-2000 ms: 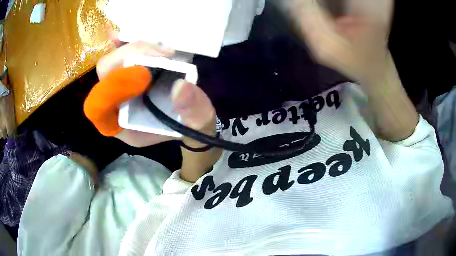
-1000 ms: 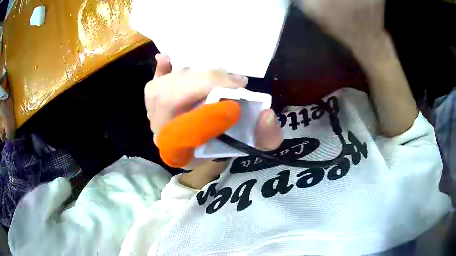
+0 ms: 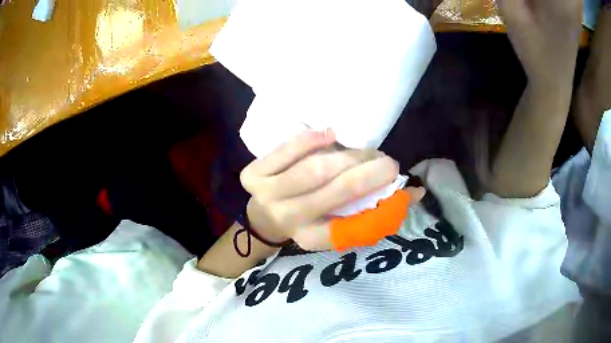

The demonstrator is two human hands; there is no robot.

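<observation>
The white security camera (image 3: 335,67) is held up in front of me at the top centre, its body very bright and featureless. A small dark part shows at its upper right. My left hand (image 3: 315,191) is closed around the white bracket (image 3: 372,201) below the body. An orange finger cot (image 3: 372,224) covers one finger, and a thin dark band is on the wrist. The bracket is mostly hidden by the fingers. My right hand (image 3: 546,17) is at the top right, blurred and cut off by the edge, apart from the camera; whether it holds anything is unclear.
The glossy orange-yellow bench (image 3: 67,74) runs along the top left and continues behind the camera. A small white piece (image 3: 43,9) lies on it at the top edge. Another person's arm (image 3: 596,77) shows at the right edge. A pale garment (image 3: 127,275) is at the lower left.
My left hand has moved right and turned, bringing the camera right; the bracket's open end and black cable no longer show clearly. My right hand has moved to the upper right. More bench shows behind.
</observation>
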